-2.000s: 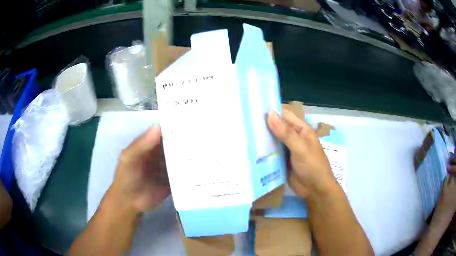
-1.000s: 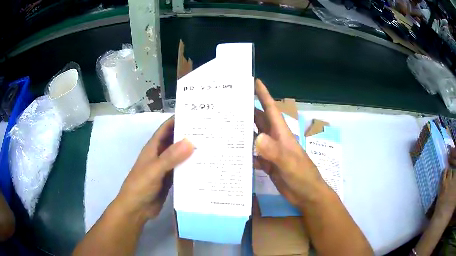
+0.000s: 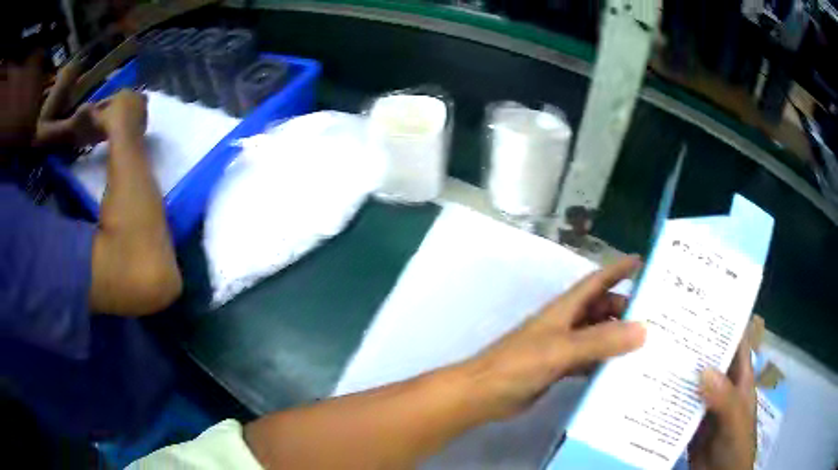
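A light blue and white retail carton (image 3: 685, 340) is at the right in front of me. It is tilted, with its printed text panel facing me and flaps standing up at its far end. Its near end is light blue and reaches the bottom of the view. My left hand (image 3: 560, 344) holds its left side, thumb at the edge of the printed panel. My right hand (image 3: 730, 413) holds its right side, thumb on the panel; most of this hand is hidden or cut off by the bottom edge.
A person (image 3: 133, 211) works at the left over a blue tray (image 3: 207, 170) with dark grey parts. A lumpy white bag (image 3: 289, 197), two bagged white cylinders (image 3: 409, 147) (image 3: 526, 161) and a chipped metal post (image 3: 608, 115) stand beyond the white-covered table (image 3: 459, 294). Another carton (image 3: 770, 404) shows at the right.
The view has swung left, so the blue tray and the person now show. The carton has moved rightward in view and is tilted. Both hands are still on it.
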